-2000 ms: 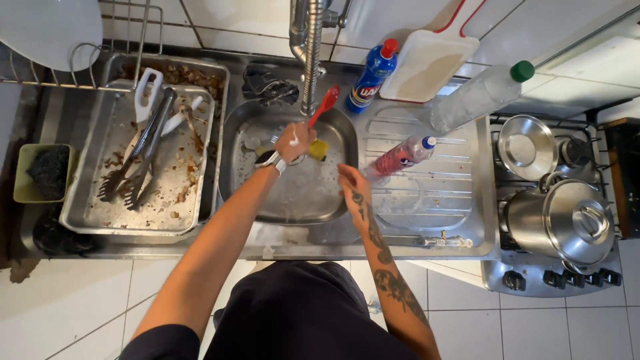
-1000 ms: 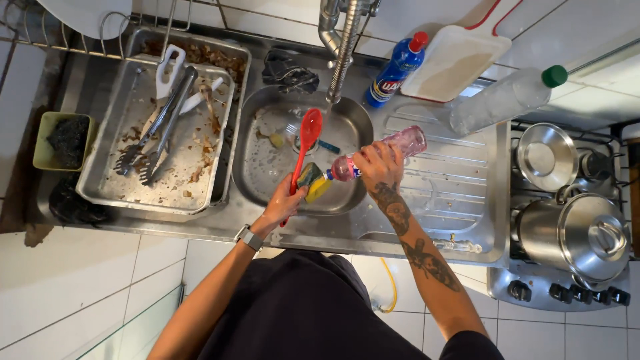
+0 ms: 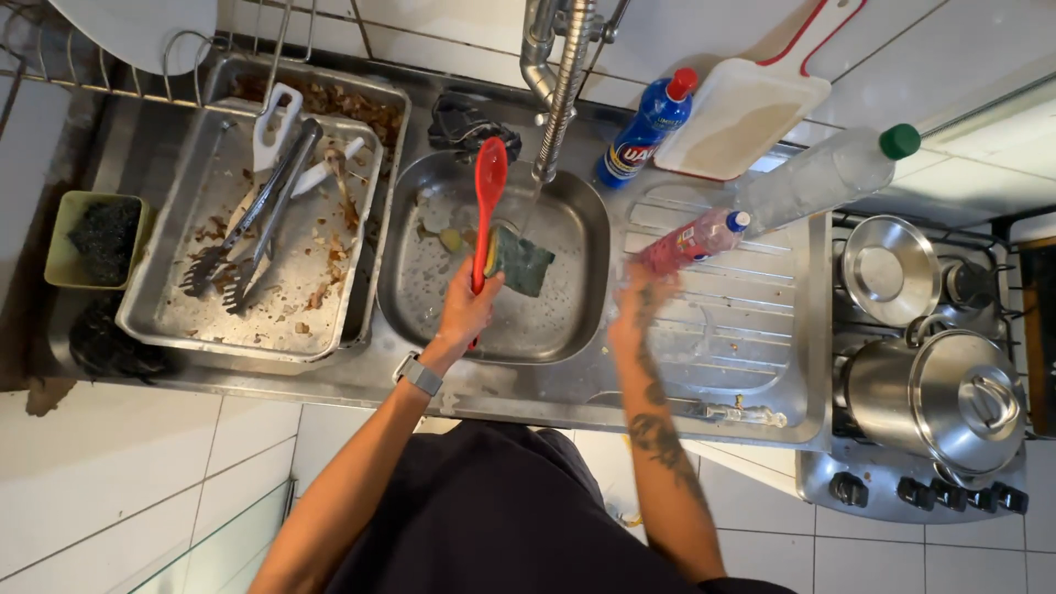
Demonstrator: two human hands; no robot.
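My left hand [image 3: 469,309] grips a red spoon [image 3: 490,186] and a green-and-yellow scouring sponge [image 3: 524,262] over the steel sink basin [image 3: 536,338]. The spoon's bowl points up toward the faucet hose [image 3: 568,99]. My right hand [image 3: 642,293] is blurred at the base of a pink dish soap bottle [image 3: 689,243], which stands on the ribbed drainboard [image 3: 742,330]; whether the fingers still hold it cannot be told. Food scraps and a thin stream of water show in the basin.
Left of the basin lie stacked greasy baking trays [image 3: 173,318] with metal tongs [image 3: 268,206]. Behind the drainboard stand a blue cleaner bottle [image 3: 646,132], a white cutting board [image 3: 726,115] and a clear plastic bottle [image 3: 817,177]. A steel pot [image 3: 887,388] sits on the stove at right.
The pink bottle, tilted over the sponge a second ago, is back on the drainboard. My right hand has moved right with it. My left hand keeps the spoon and sponge over the basin.
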